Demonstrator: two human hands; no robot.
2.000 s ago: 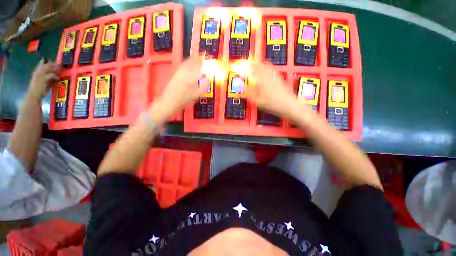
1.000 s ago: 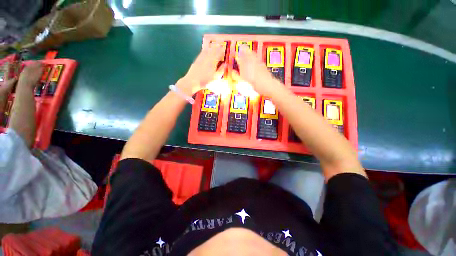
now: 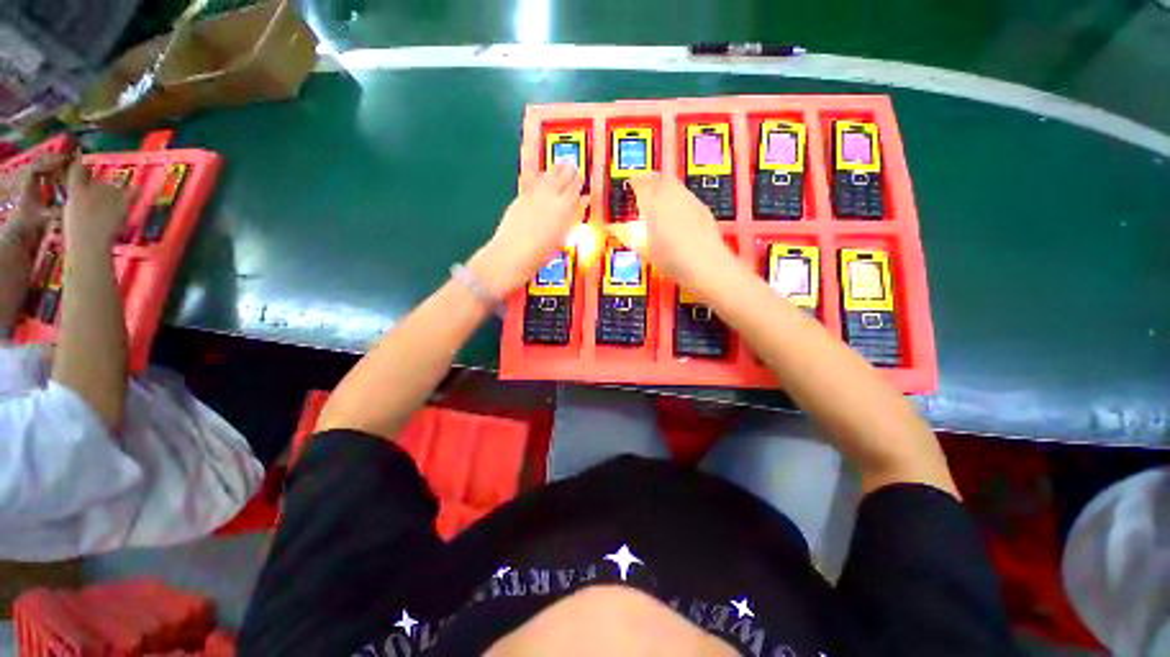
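The red-orange phone tray lies on the green bench with two rows of five yellow-and-black phones in its pockets. My left hand is over the keypad of the far-row phone at the left end. My right hand is at the keypad of the second far-row phone. Both screens are lit blue. The near-row phones below them also show blue screens. Bright glare lies between my wrists. My right forearm partly covers the third near-row phone. My fingertips are not clear.
Another person's hands are over a second phone tray at the left. An open cardboard box is at the back left. A dark pen lies by the white line. Red trays show below the bench edge.
The left tray, beside mine two seconds ago, is now farther left with a gap between. My hands have moved down off the two far-left screens since one second ago, and those screens now show.
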